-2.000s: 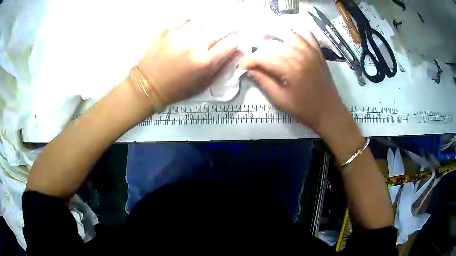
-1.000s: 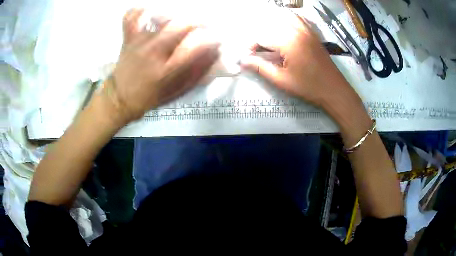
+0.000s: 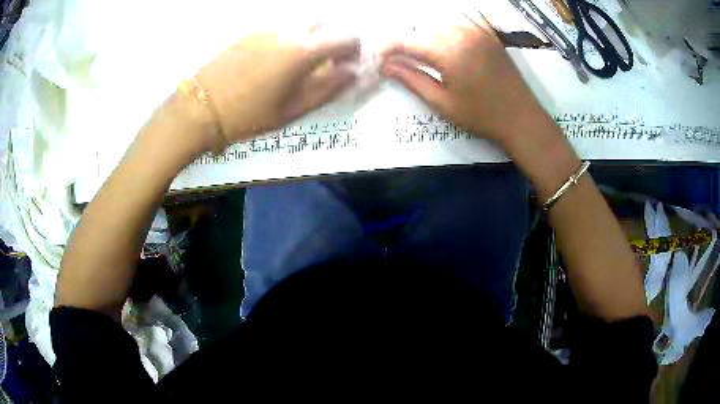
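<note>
A small white cut piece [image 3: 366, 72] lies between my hands, overexposed, so its outline is hard to tell. My left hand [image 3: 288, 83] is blurred, with thumb and fingertips pinched on the left side of the piece. My right hand [image 3: 466, 79] has its thumb and index finger together at the right side of the piece. Both hands are just above the white table [image 3: 442, 150], behind its printed ruler. The machine's needle area is not visible.
Black-handled shears [image 3: 604, 47], slim grey snips [image 3: 553, 35] and an orange-brown handle [image 3: 561, 8] lie at the upper right. A dark strip [image 3: 525, 39] is beside my right hand. Bunched white cloth [image 3: 39, 229] hangs at the left. White strips [image 3: 677, 304] hang below the table at the right.
The view has shifted, so the table edge and tools sit higher. My left hand has come closer to my right hand, and its fingers have closed in at the white piece.
</note>
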